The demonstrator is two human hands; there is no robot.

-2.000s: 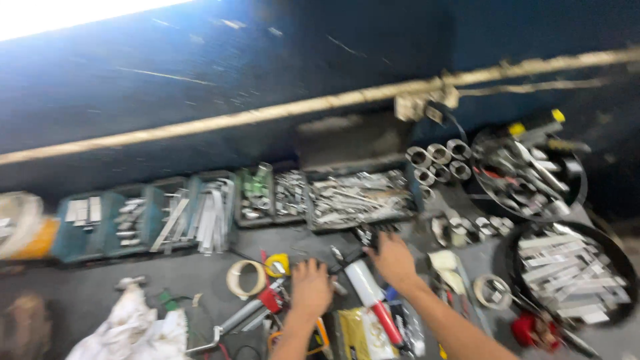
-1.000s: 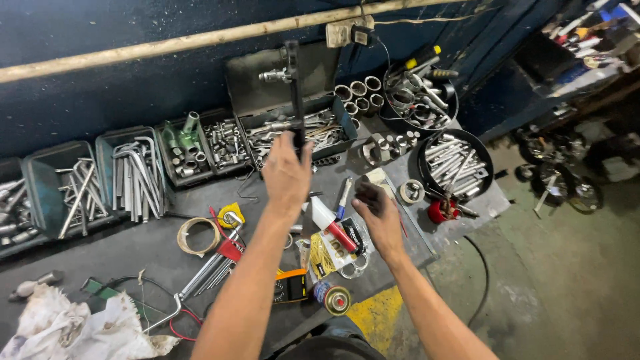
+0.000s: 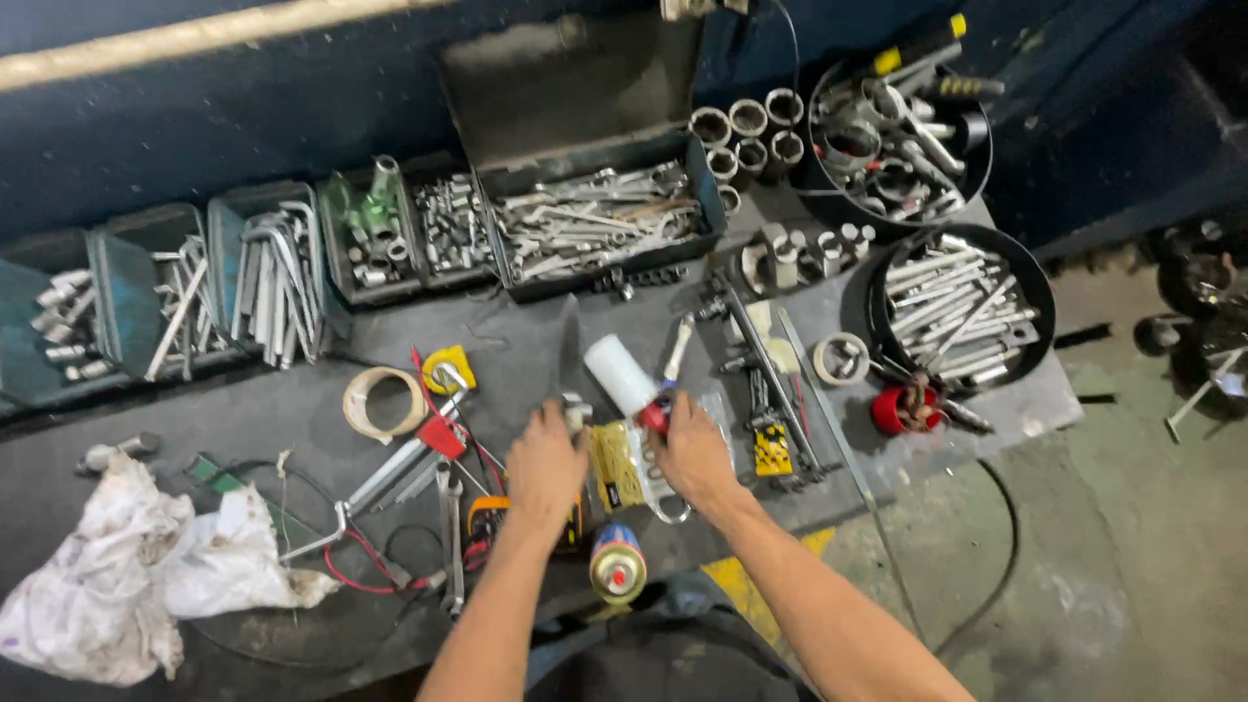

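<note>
My left hand is at the bench's middle, its fingers closed around the lower end of a dark, blurred blade-shaped tool that points away from me. To its right, my right hand grips the red end of a white cylindrical container. A yellow packet lies between the hands. Beyond my right fingers is a brush-like tool with a pale and blue handle. An orange and black device is partly hidden under my left forearm. Nearest my body stands a spray can.
Tool bins and an open metal box of wrenches line the back. Round containers of metal tools stand right, beside a long metal bar tool. Left are a tape roll, red clamp leads and white rags.
My left hand has come down from near the wrench box, where it held a long dark bar upright. My right hand has taken hold of the white and red container.
</note>
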